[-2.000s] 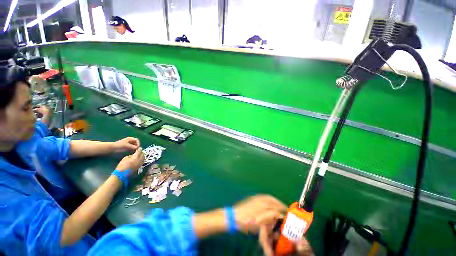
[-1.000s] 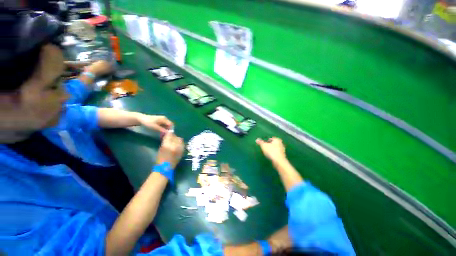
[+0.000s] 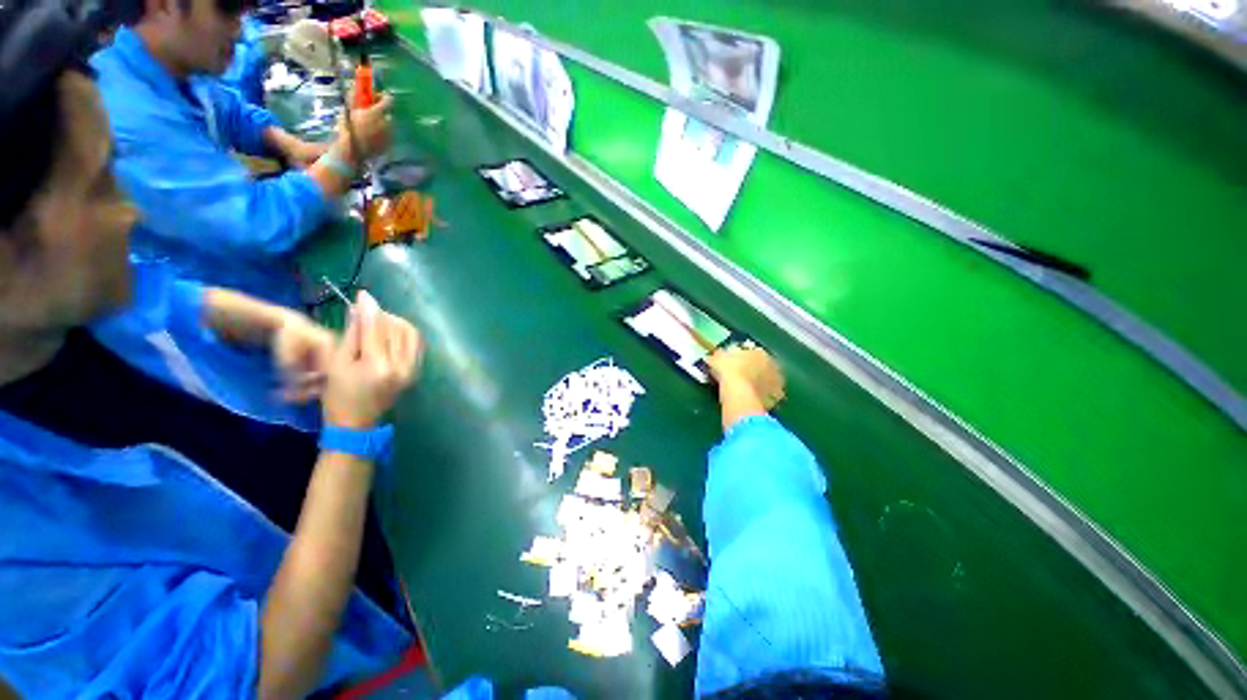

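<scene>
A black-edged tablet unit [image 3: 673, 328] with a silver-white middle and some green lies on the dark-green bench near the partition. My right hand [image 3: 749, 376] comes from the bottom in a blue sleeve and grips the unit's right end; the fingertips are partly hidden. My left hand is out of the picture; only a bit of blue sleeve shows at the bottom edge.
Two more units [image 3: 594, 250] lie farther along the partition. A tangled white pile [image 3: 591, 405] and a pile of small white and brown squares [image 3: 609, 561] lie left of my arm. Two people in blue smocks work at left. An amber pile [image 3: 398, 218] lies beyond.
The view has swung left, and the orange screwdriver my hands were at is out of view. My right hand has reached out to the nearest unit. My left hand has left the picture.
</scene>
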